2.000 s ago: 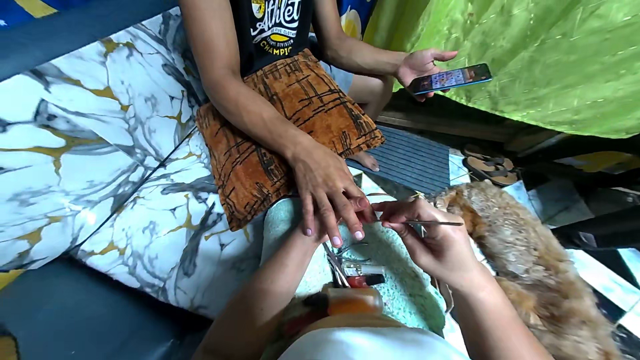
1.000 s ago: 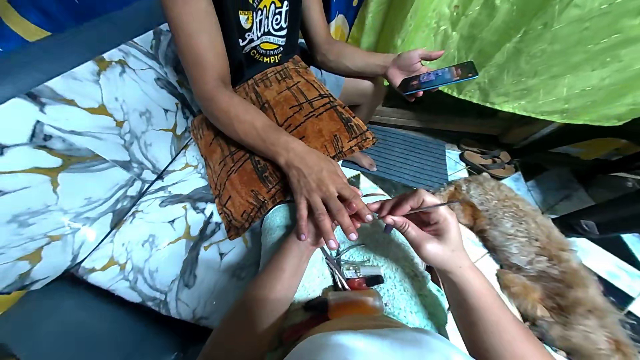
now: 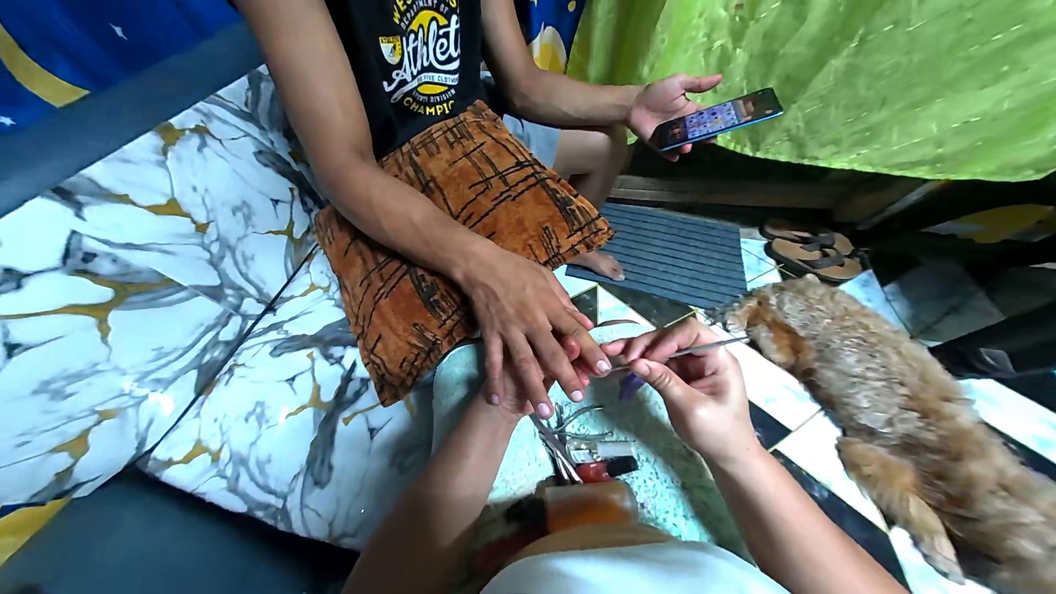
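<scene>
My left hand (image 3: 516,392) lies mostly hidden under another person's hand (image 3: 532,322), supporting its fingers. Between the thumb and fingers of my right hand (image 3: 689,375) is a thin metal nail tool (image 3: 701,349), its tip at a fingernail of that hand. Below the hands, metal nippers or scissors (image 3: 561,450) lie on a pale green towel (image 3: 660,462), beside a small glass bottle (image 3: 590,451) and a red bottle with a black cap (image 3: 606,470). An orange container (image 3: 586,505) stands close to my body.
The other person sits with a brown patterned cushion (image 3: 445,272) under the forearm and a smartphone (image 3: 718,120) in the other hand. A furry dog (image 3: 891,412) lies on the tiled floor at the right. Sandals (image 3: 817,250) and a grey mat (image 3: 676,247) are beyond it.
My right hand has shifted slightly around the tool, which stays at the other person's fingers. My left hand stays under that hand.
</scene>
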